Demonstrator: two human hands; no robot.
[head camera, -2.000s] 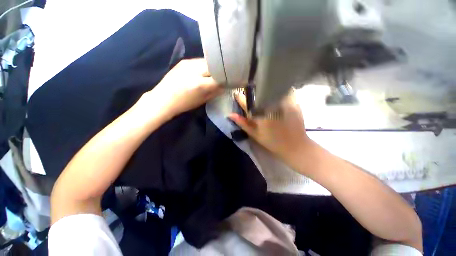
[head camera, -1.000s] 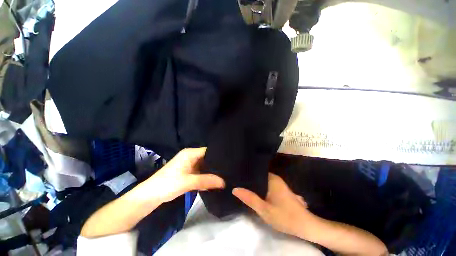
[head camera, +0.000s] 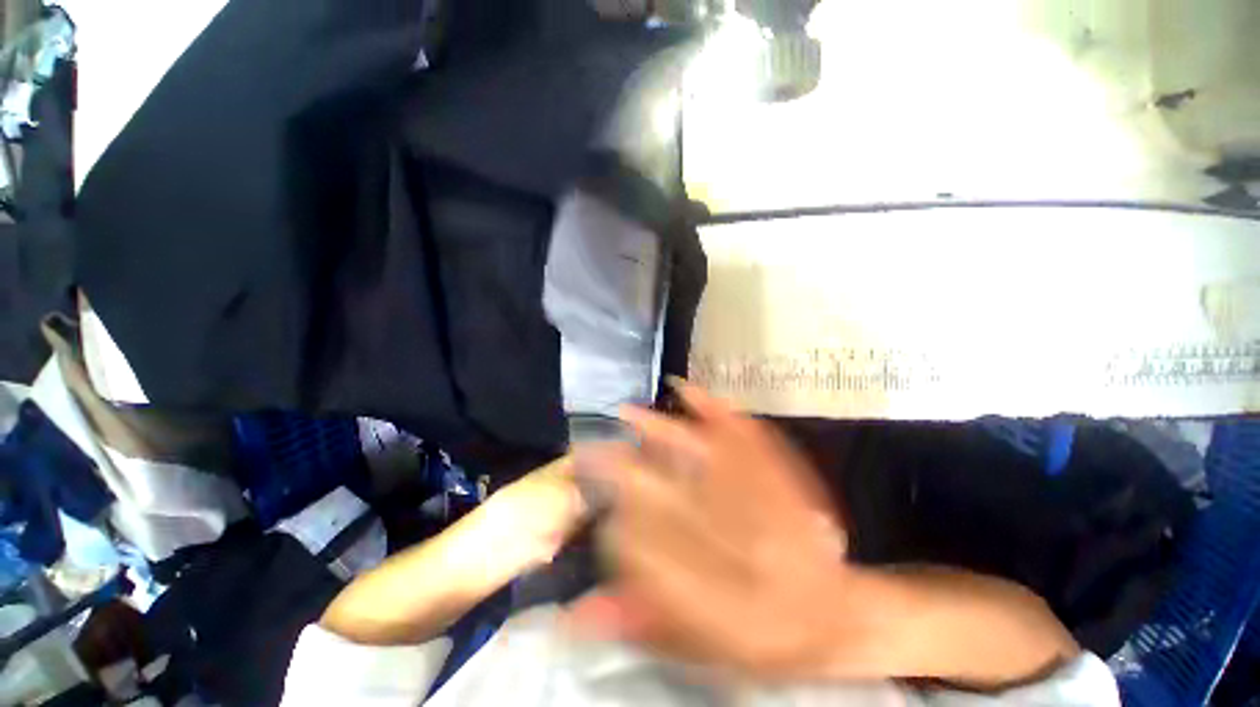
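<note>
A large dark garment piece (head camera: 346, 235) lies over the left part of the white machine table. A pale grey strip (head camera: 605, 283) shows on its right part, running down from the table towards my hands. My left hand (head camera: 532, 518) is at the strip's lower end, its fingers partly hidden behind my right hand. Whether it grips the cloth is hard to see. My right hand (head camera: 726, 532) is blurred, in front of the strip's lower end, with its back up; its fingertips and what they touch are unclear.
The white machine table (head camera: 967, 304) has printed scale marks near its front edge. Part of the machine (head camera: 788, 55) shows at the top. Blue crates (head camera: 1202, 587) stand at lower right and below the table at left. Cloth scraps (head camera: 173, 483) are piled at left. Dark cloth (head camera: 995, 511) lies below the table edge.
The dark cloth came out from under the machine head towards me, then its right part was turned, showing the pale grey strip. My right hand has moved over, close in front of my left.
</note>
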